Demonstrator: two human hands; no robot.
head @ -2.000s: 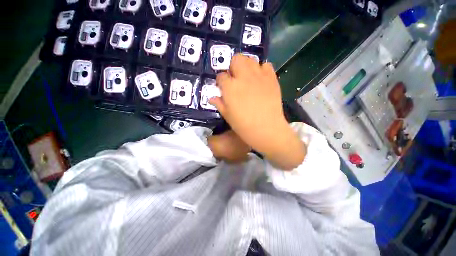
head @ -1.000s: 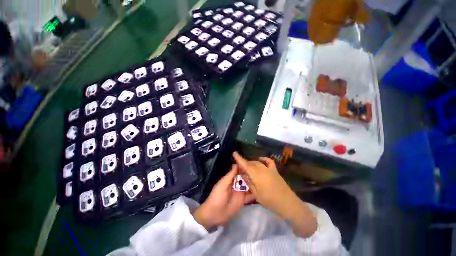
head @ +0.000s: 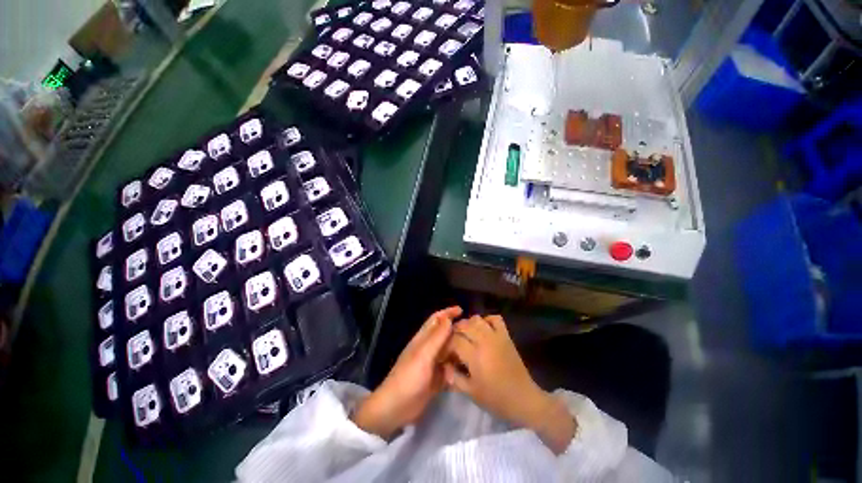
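Observation:
My left hand [head: 406,377] and my right hand [head: 496,368] are together in front of my lap, with their fingertips touching. The fingers are curled inward and no housing shows between them; whatever they hold is hidden. A black blister tray [head: 324,325] lies at the left, with white housings [head: 269,349] in its pockets. One pocket at its right front corner is empty. The white pneumatic press base [head: 496,212] stands ahead to the right, apart from both hands. Its left fixture nest [head: 594,129] and right fixture nest [head: 644,172] are orange-brown.
More filled blister trays [head: 345,118] lie at the back centre. The gold-orange press head [head: 564,21] is above the base. A red button [head: 621,251] and round start buttons [head: 560,240] are on its front edge. A green item [head: 512,164] lies on the base. Blue crates [head: 756,80] stand at the right.
My hands have come from the tray to in front of my lap. The housing seen between them a second ago is now hidden. The view has swung towards the press.

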